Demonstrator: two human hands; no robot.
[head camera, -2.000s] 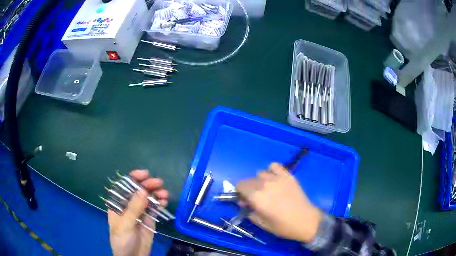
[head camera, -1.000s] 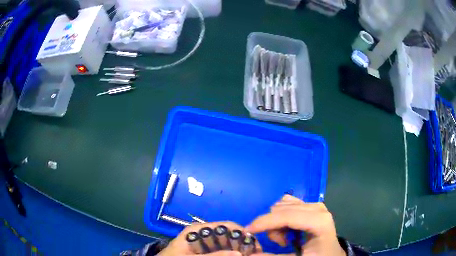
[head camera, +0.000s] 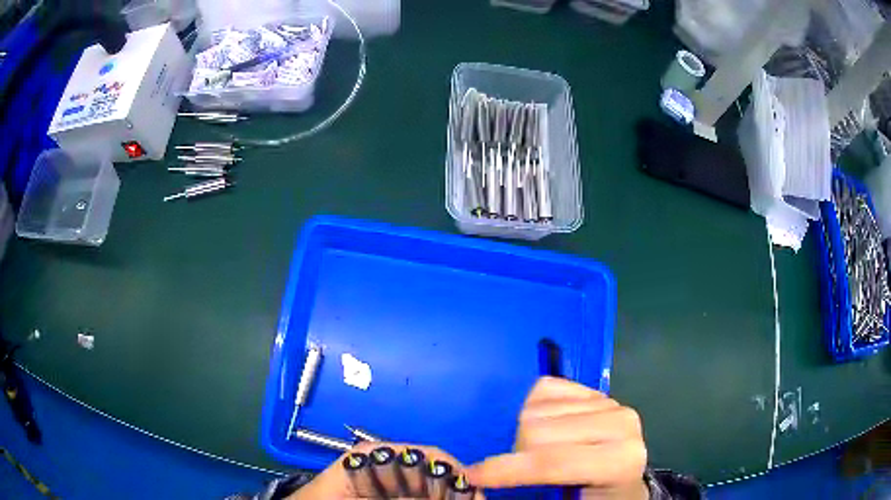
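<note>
My left hand (head camera: 327, 482), cut off by the bottom edge, holds a fan of several metal cylindrical parts (head camera: 411, 469) with their dark ringed ends up; small yellowish centres show. My right hand (head camera: 576, 435) is closed around a dark pen-like tool (head camera: 551, 355), whose end sticks up past the fist. A right finger reaches to the rightmost part's end; whether it touches is unclear. Both hands are over the near side of the blue tray (head camera: 440, 251). Loose metal parts (head camera: 308, 379) lie at the tray's left and near side, beside a white scrap (head camera: 357, 371).
A clear box (head camera: 573, 156) of rowed metal parts stands behind the tray. Back left are a white powered unit (head camera: 117, 98), a small clear box (head camera: 103, 210), a box of white packets (head camera: 318, 73) and a row of parts (head camera: 205, 170). Right: black flat object (head camera: 694, 166), blue bin (head camera: 837, 293).
My left hand has moved right from beside the tray to its near edge, turning the parts' ringed ends up. My right hand has moved beside it. The view has shifted.
</note>
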